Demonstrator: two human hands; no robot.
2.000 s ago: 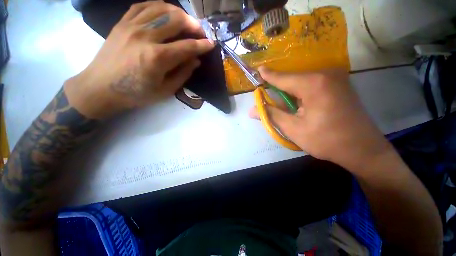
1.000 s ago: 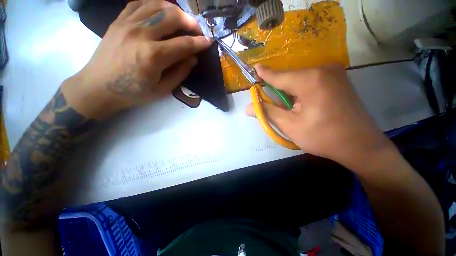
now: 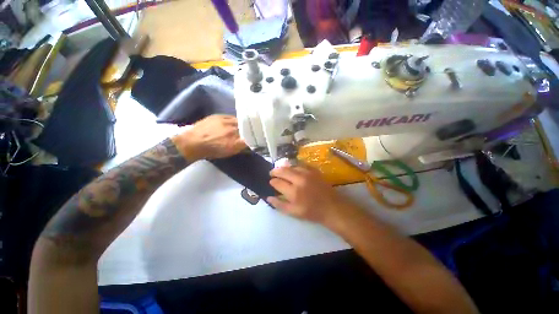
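A dark fabric piece (image 3: 250,174) lies flat on the white table, with one end under the white sewing machine's (image 3: 331,101) left end. My left hand (image 3: 216,136) rests on the cloth left of the needle area, its fingertips partly hidden by the machine head. My right hand (image 3: 301,191) is at the cloth's right edge just below the presser foot, fingers bent onto it. The scissors (image 3: 369,175), with one orange and one green loop, lie on the yellow-orange bed cover (image 3: 336,160) and table, right of my right hand.
More dark cloth (image 3: 160,83) lies behind my left hand, some with a greyish side showing. A large dark panel (image 3: 78,110) hangs at the left. Pale blue-grey pieces (image 3: 260,38) are stacked behind the machine. Dark strips (image 3: 477,181) hang at the right. A blue crate (image 3: 132,305) is below.
The scissors have left my right hand and now lie on the bed. My right hand has moved left onto the cloth. The view has tilted up and shows the whole machine head.
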